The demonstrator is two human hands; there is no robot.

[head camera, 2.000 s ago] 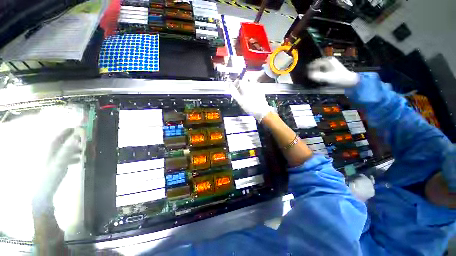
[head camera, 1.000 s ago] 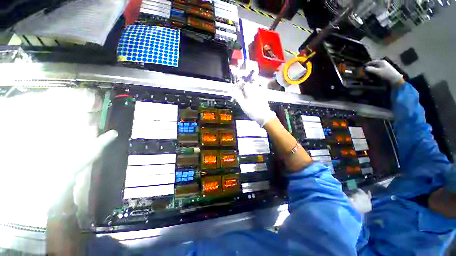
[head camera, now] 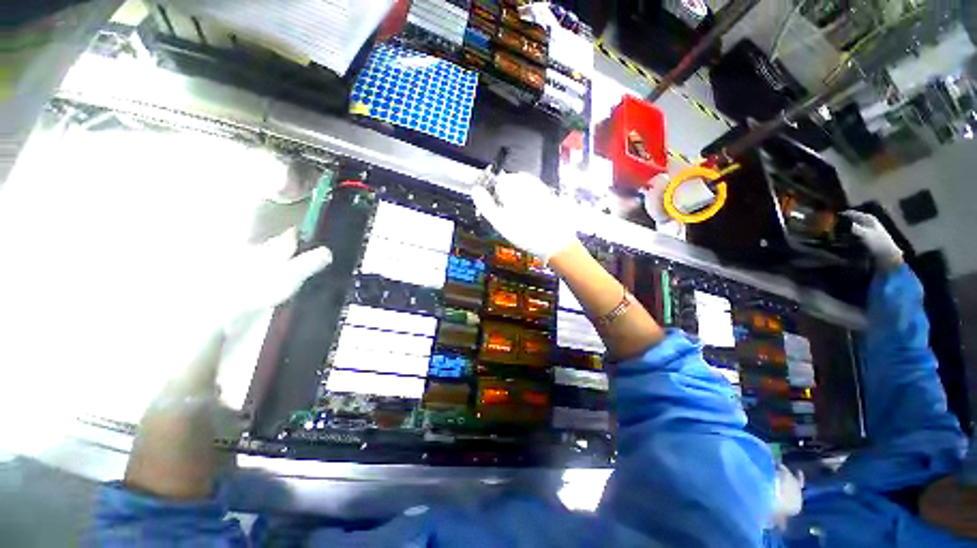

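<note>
A large circuit board [head camera: 461, 321] lies in its dark carrier in front of me, with white blocks, blue parts and orange transformers in rows. My right hand [head camera: 525, 214], in a white glove, is above the board's far edge by the metal rail. Its fingers are bent around a small dark, slim object [head camera: 495, 169], perhaps a pen. My left hand [head camera: 268, 284], gloved, is over the left end of the carrier, thumb apart from the fingers. Glare washes out part of it, and nothing shows in it.
Beyond the rail [head camera: 429, 161] are a sheet of blue dots [head camera: 416, 94], another board [head camera: 504, 43], a red bin [head camera: 640, 141] and a yellow ring [head camera: 694, 195]. A second board [head camera: 763, 353] lies right, by a person in blue with one gloved hand at a black tote [head camera: 798, 198].
The view has swung, so the board and sheet sit further right. My right hand has moved left along the rail relative to the board. The other person's hand has moved to the black tote.
</note>
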